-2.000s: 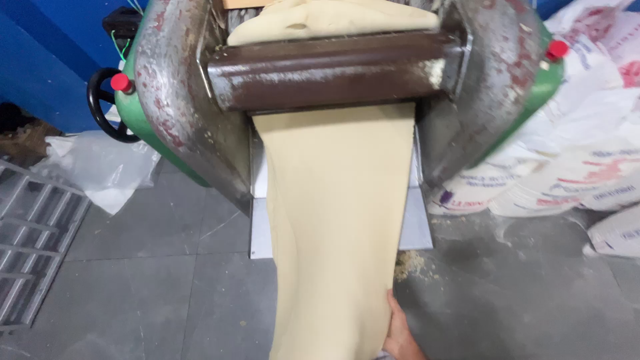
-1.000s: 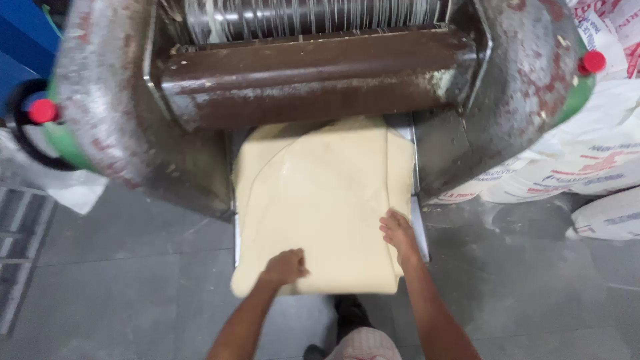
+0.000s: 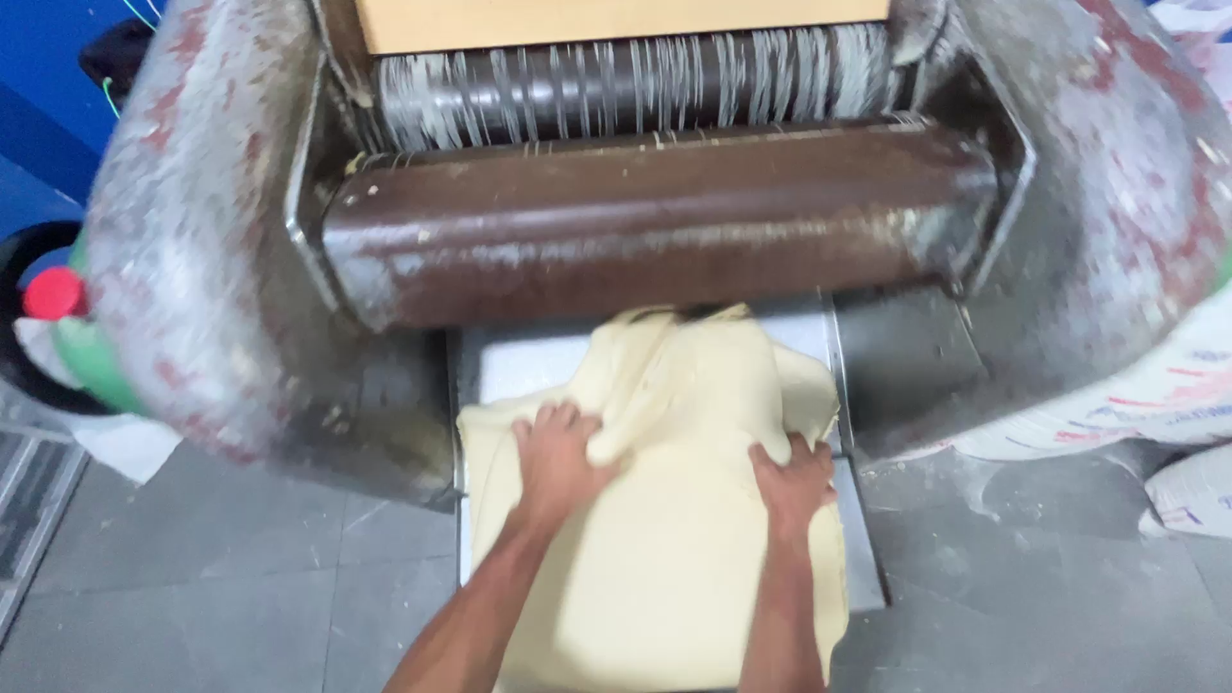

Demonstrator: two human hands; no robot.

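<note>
A thick sheet of pale dough (image 3: 674,558) lies on the metal tray (image 3: 861,539) under a dough sheeter's brown metal guard (image 3: 664,221). Its far part is bunched up in folds below the guard. My left hand (image 3: 561,457) rests on the dough at the left, fingers spread against a fold. At the right edge, my right hand (image 3: 794,474) presses on the dough with its fingers bent around a fold; whether it grips is unclear. Above the guard, the sheeter's roller (image 3: 626,87) shows streaks of pale residue.
The worn metal side housings (image 3: 212,241) of the machine stand on both sides. A red knob (image 3: 55,294) and a black handwheel (image 3: 29,385) are at the left. Printed sacks (image 3: 1136,404) lie at the right on the grey tiled floor (image 3: 192,616). A metal rack (image 3: 34,520) is at the left edge.
The long sheet hanging from the machine now lies on the tray, its far part gathered in folds. Both hands have moved forward over the dough since one second ago. The view is closer to the machine.
</note>
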